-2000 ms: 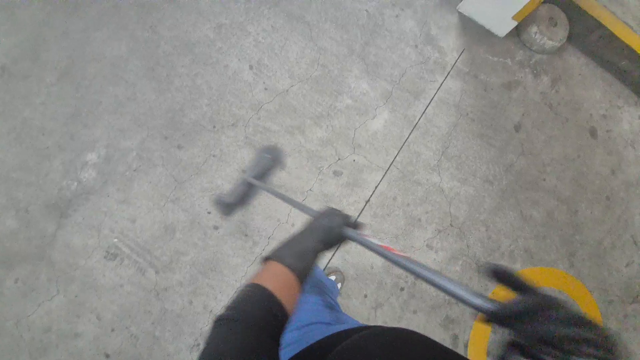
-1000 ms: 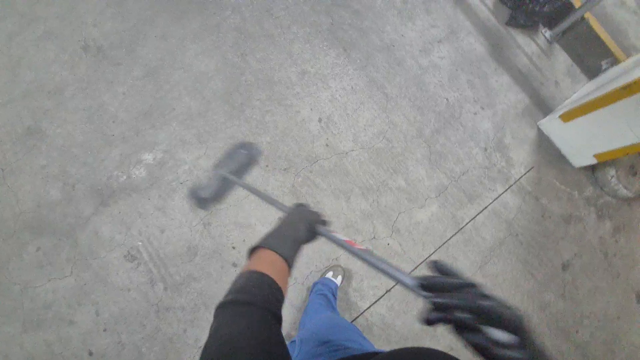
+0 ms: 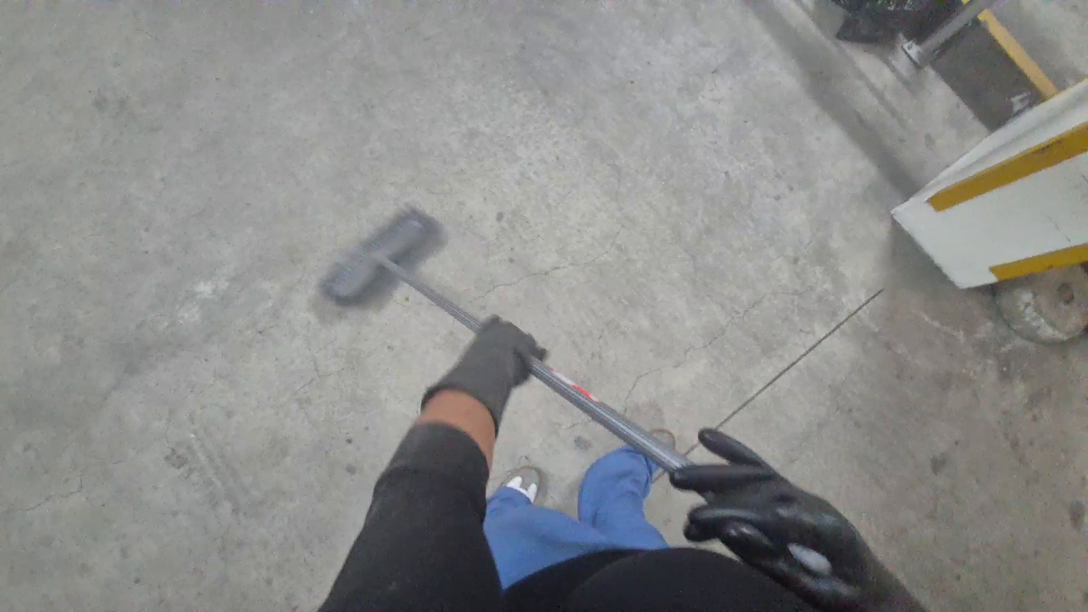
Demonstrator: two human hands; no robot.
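Observation:
A push broom with a grey head (image 3: 381, 257) and a long grey handle (image 3: 586, 399) slants across the view, its blurred head over the concrete floor at centre-left. My left hand (image 3: 501, 357), in a dark glove, is closed around the handle a short way behind the head. Near the upper end of the handle is my right hand (image 3: 748, 501), in a black glove; its index finger sticks out, while the others curl by the handle's end. The palm side hides how the end sits in it. A red and white label marks the handle between my hands.
Cracked grey concrete floor (image 3: 212, 153) with a dark joint line spreads around my shoes (image 3: 523, 483). At the right stands a white panel with yellow stripes (image 3: 1020, 195) above a round wheel-like piece (image 3: 1045, 302). A black plastic bag (image 3: 875, 19) and a metal post (image 3: 948, 34) are at the top right.
The view has shifted since two seconds ago; the yellow ring on the floor at lower right is out of sight. Both hands stay on the broom. A second shoe shows now.

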